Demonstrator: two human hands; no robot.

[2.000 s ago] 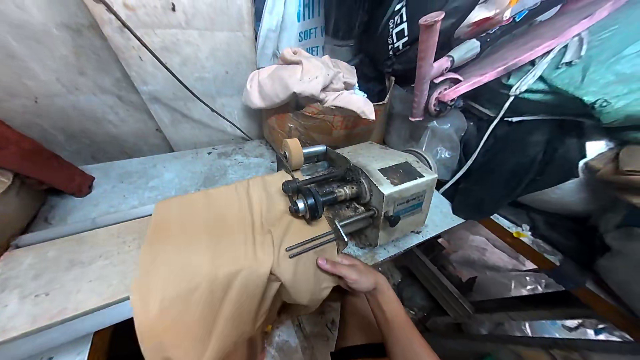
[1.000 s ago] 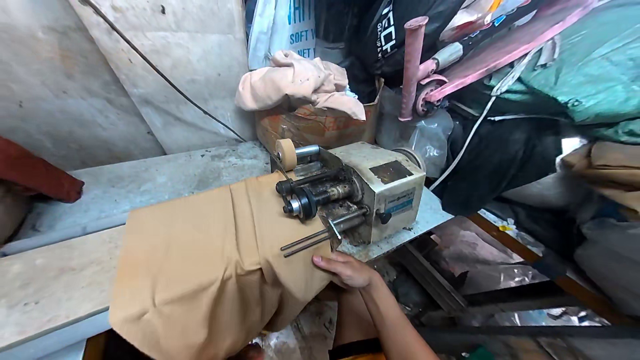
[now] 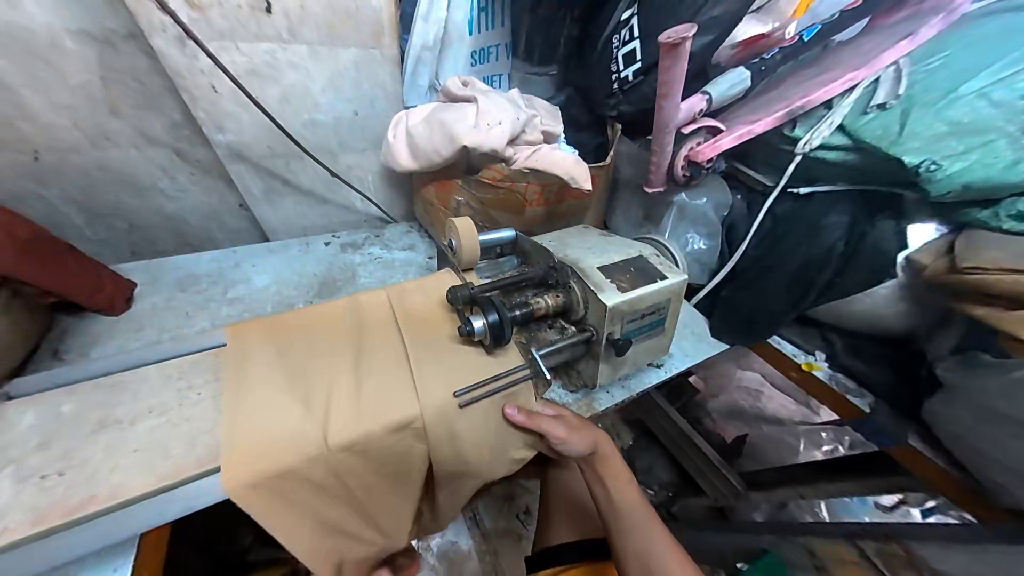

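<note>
A tan fabric piece [image 3: 336, 400] lies over the table edge, its right side under the rollers of a small bench machine [image 3: 624, 304]. My right hand [image 3: 560, 428] pinches the fabric edge just below two thin metal rods [image 3: 492, 386], thumb on top and the fingers mostly hidden beneath. My left hand [image 3: 400, 562] shows only in part at the bottom edge, at the hanging lower fabric; its grip is mostly hidden. A roll of tan tape [image 3: 462, 242] sits on a spindle at the machine's back left.
Behind the machine stands a cardboard box [image 3: 512, 196] with pale pink cloth [image 3: 488, 132] on it. A pink scooter [image 3: 672, 104] leans among bags at the back right. Red cloth [image 3: 60, 264] lies at the left. A metal frame [image 3: 696, 448] is below the table's right side.
The fabric hangs differently, with a vertical fold or seam now showing left of the rollers. My left hand's fingers have come into sight at the bottom. My right hand remains beside the rods.
</note>
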